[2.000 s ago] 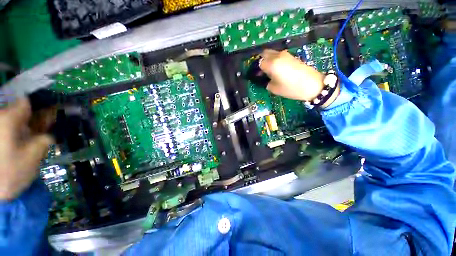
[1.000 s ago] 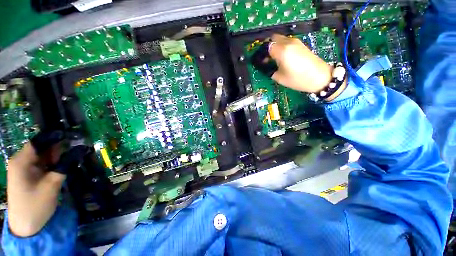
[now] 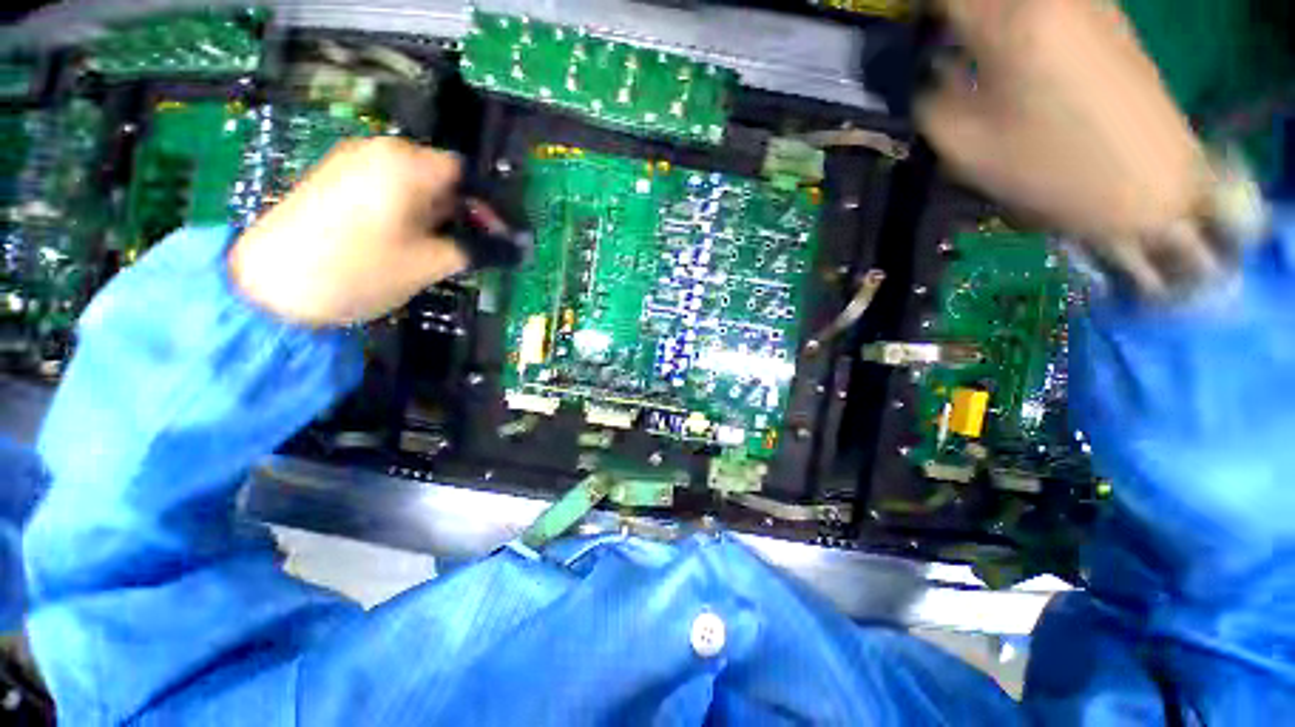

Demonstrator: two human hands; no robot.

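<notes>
The main green circuit board (image 3: 611, 305) lies in its black carrier (image 3: 838, 320) in the middle, with rows of small blue-and-white round tops and a yellow block near its lower left corner. My left hand (image 3: 355, 232) reaches in from the left, its black-covered fingertips close together at the board's upper left edge. Whether they hold a part cannot be told. My right hand (image 3: 1058, 121) is raised and blurred at the upper right, over the metal rail and the right-hand board (image 3: 994, 305). Its black-covered fingertips are near the top edge; what they hold, if anything, is hidden.
A long green panel board (image 3: 597, 74) sits above the main board. Another board (image 3: 185, 171) is partly behind my left hand. Green clips (image 3: 568, 509) stand on the near edge, by the metal rail (image 3: 384, 509). A yellow-filled bin shows at the top edge.
The view has shifted along the line. My left hand has moved up to a board's upper left edge. My right hand has left the board it was over and risen toward the far rail.
</notes>
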